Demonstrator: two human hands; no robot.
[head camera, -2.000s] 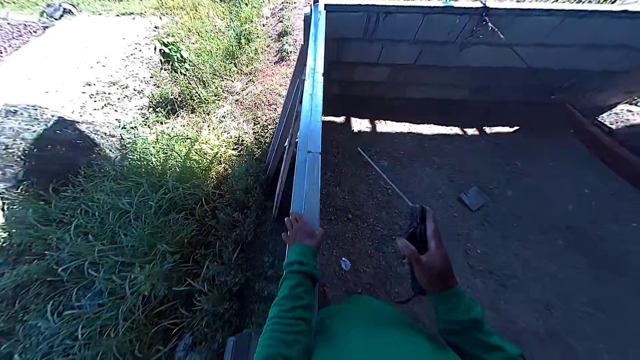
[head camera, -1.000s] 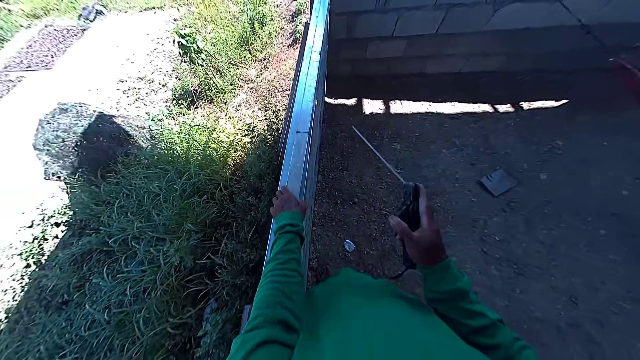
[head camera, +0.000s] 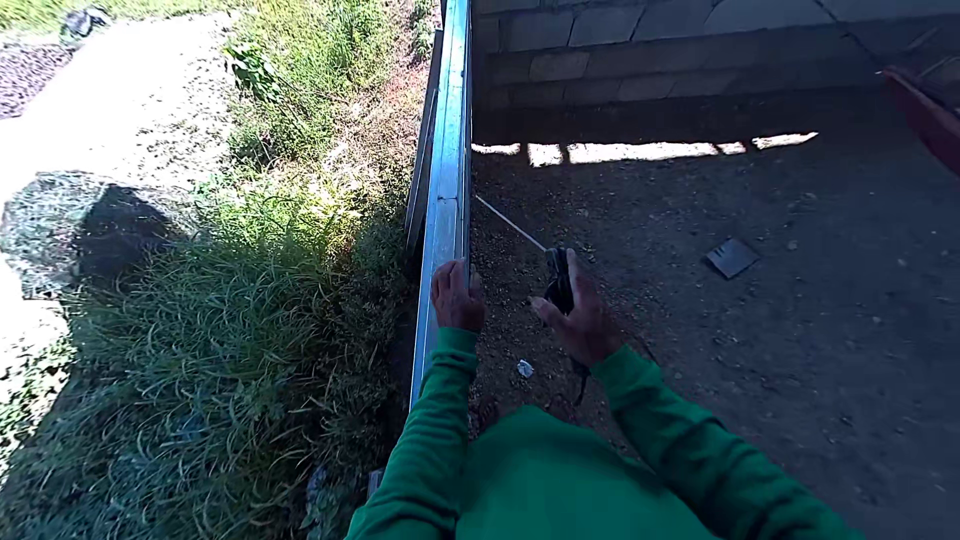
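A long galvanized metal beam (head camera: 448, 180) runs away from me at centre. My left hand (head camera: 457, 298) lies on its right side, fingers curled over the top. To the right, my right hand (head camera: 581, 311) is wrapped around the black handle of what looks like a welding electrode holder (head camera: 559, 281). A thin, pale rod (head camera: 511, 223) sticks out of it toward the upper left. Its tip is near the beam's right edge; whether they touch I cannot tell. A dark cord hangs below the handle.
Boards (head camera: 421, 172) lean against the beam's left side. Tall grass (head camera: 225, 375) and a rock (head camera: 82, 232) are at left. A concrete block wall (head camera: 630, 52) crosses the back. On the dirt at right lie a flat plate (head camera: 731, 258) and a crumpled white scrap (head camera: 525, 368).
Both hands keep their hold between the frames. The rod's tip now appears closer to the beam than in the earlier frames.
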